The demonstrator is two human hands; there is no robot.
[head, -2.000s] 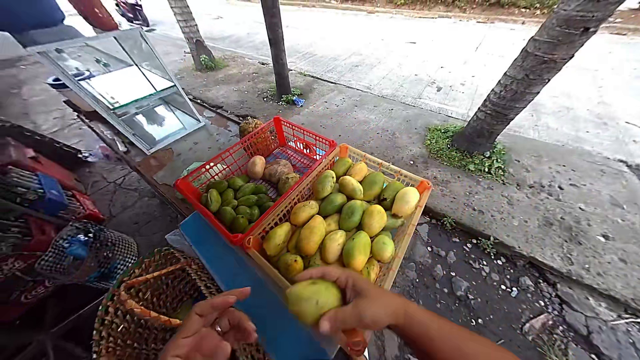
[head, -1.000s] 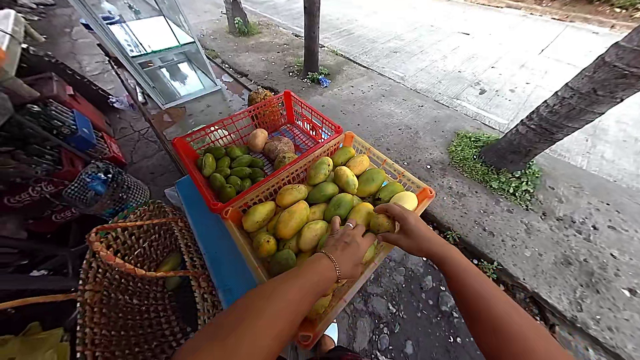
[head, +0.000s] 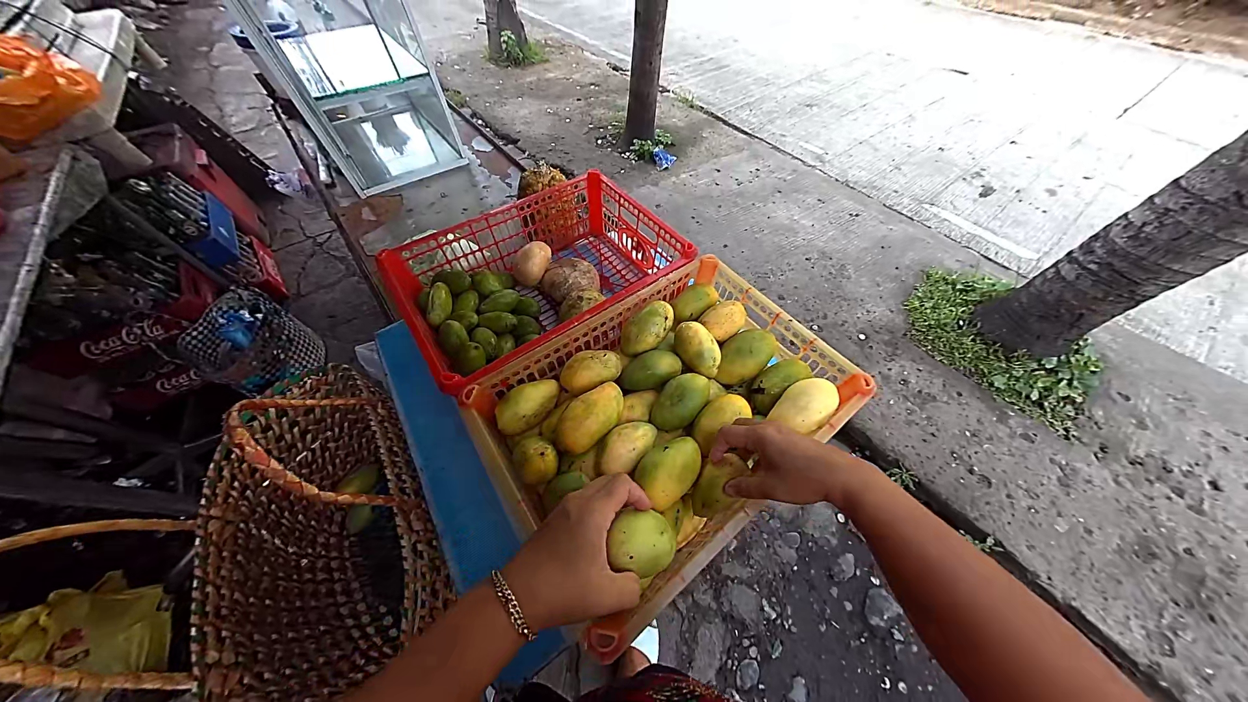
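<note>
An orange-yellow plastic crate holds many green and yellow mangoes. My left hand, with a chain bracelet at the wrist, grips a green mango at the crate's near corner. Over the near right side of the pile, my right hand has its fingers around the top of a yellow-green mango, which rests among the others. A red plastic crate adjoins behind, with small green fruits and several brownish round ones. The undersides of both held mangoes are hidden.
Left of the blue bench stands a woven basket with green fruit inside. Bottle crates and a mesh bin lie beyond it. A glass display case stands at the back, tree trunks along the pavement.
The mango held in my right hand two seconds ago is no longer in it. Both hands went onto the pile, and my left hand now holds a mango at the near corner. The view has shifted.
</note>
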